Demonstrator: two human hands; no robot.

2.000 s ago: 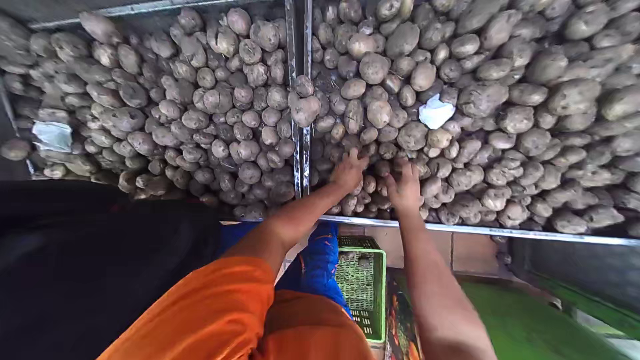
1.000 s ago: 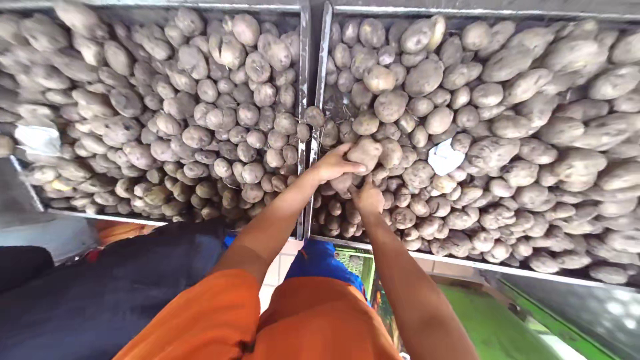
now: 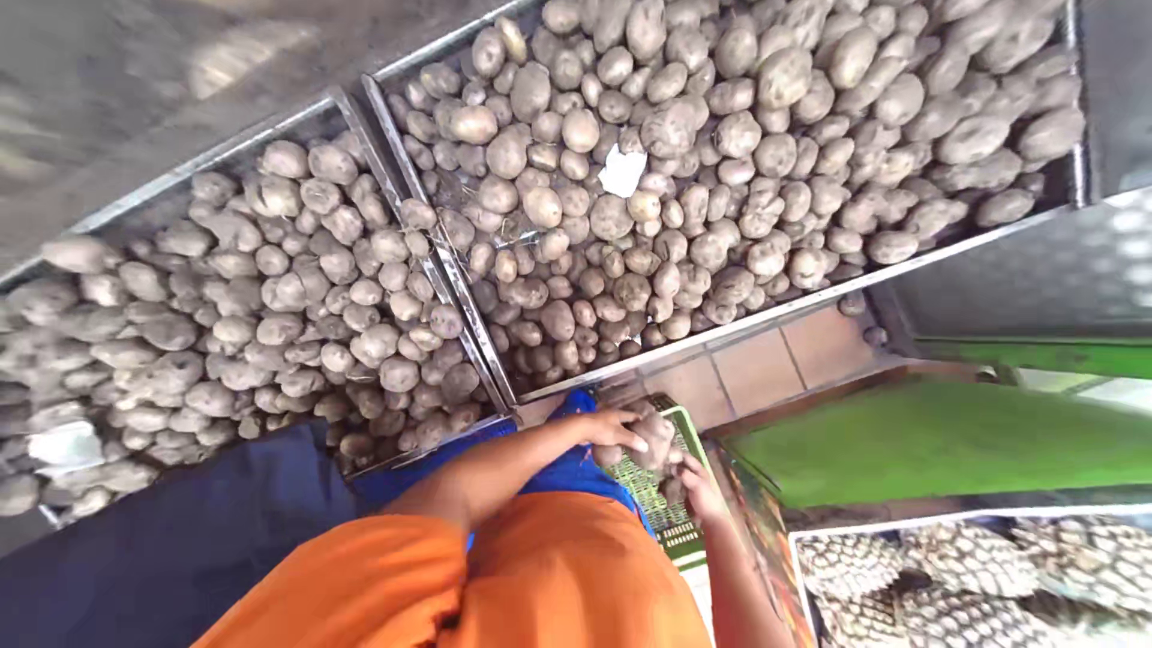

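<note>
Several potatoes (image 3: 654,438) are held between my two hands above a green plastic crate (image 3: 688,432). My left hand (image 3: 616,430) curls around potatoes from the left, with its thumb and fingers bent over them. On the right, my right hand (image 3: 695,479) grips a darker potato (image 3: 671,490) and touches the cluster. The crate stands on the floor below the bins; my hands and the potatoes hide part of its inside. Beyond my hands, loose potatoes (image 3: 612,216) fill the right bin, where a white scrap (image 3: 623,170) lies on top.
Metal dividers (image 3: 468,315) separate the right bin from another potato bin (image 3: 297,297) at left. Dark cloth (image 3: 189,540) is at lower left. A green panel (image 3: 936,441) stands at right, above a case of scaly brown produce (image 3: 954,576). Tiled floor (image 3: 756,369) shows between.
Both hands have moved from the right bin to above the green crate, carrying potatoes. The view has swung and tilted strongly.
</note>
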